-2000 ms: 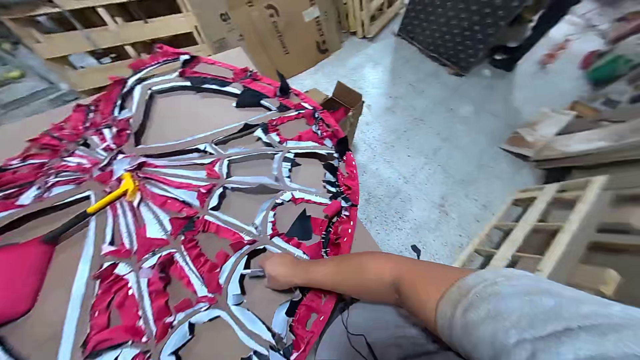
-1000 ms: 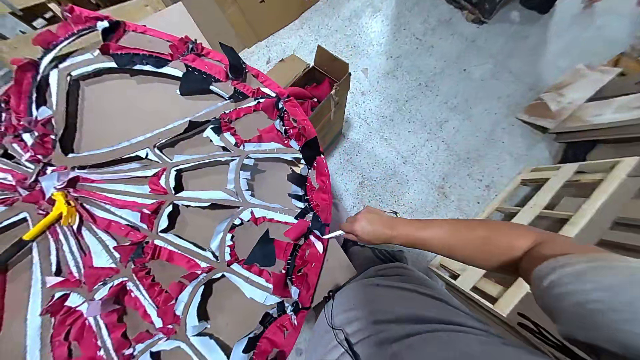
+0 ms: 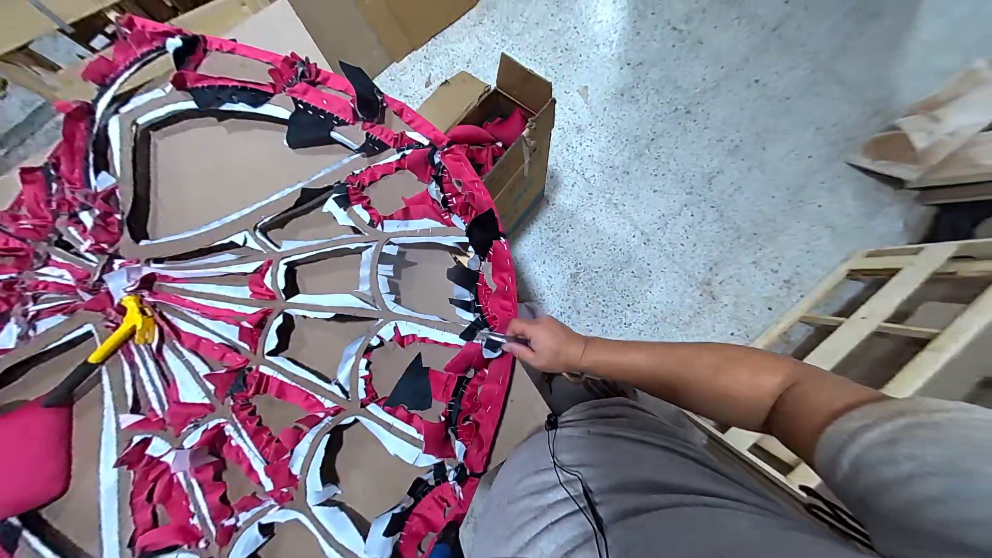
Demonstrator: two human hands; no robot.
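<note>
My right hand (image 3: pixel 546 345) grips a slim metal tool (image 3: pixel 502 339), its kind too small to tell, whose tip touches the rim of a large openwork panel (image 3: pixel 380 310). Red, white and black fabric strips are fastened along the panel's curved ribs and outer edge. A loose-looking black fabric piece (image 3: pixel 412 385) shows in an opening left of the hand. The yellow-headed tool with a black handle (image 3: pixel 128 329) lies across the panel's left part, beside a red padded thing (image 3: pixel 32 457). My left hand is out of the frame.
Beyond the panel's rim, an opened cardboard box (image 3: pixel 521 167) with red fabric stands on the speckled floor (image 3: pixel 659 178). A wooden pallet (image 3: pixel 852 333) is at the right, near my arm. Stacked sheets (image 3: pixel 938 143) lie farther right. A large cardboard carton (image 3: pixel 372 27) stands at the top.
My right hand has moved from an inner opening of the panel to its outer rim, with a slim tool still held. The view has shifted and come closer over the panel.
</note>
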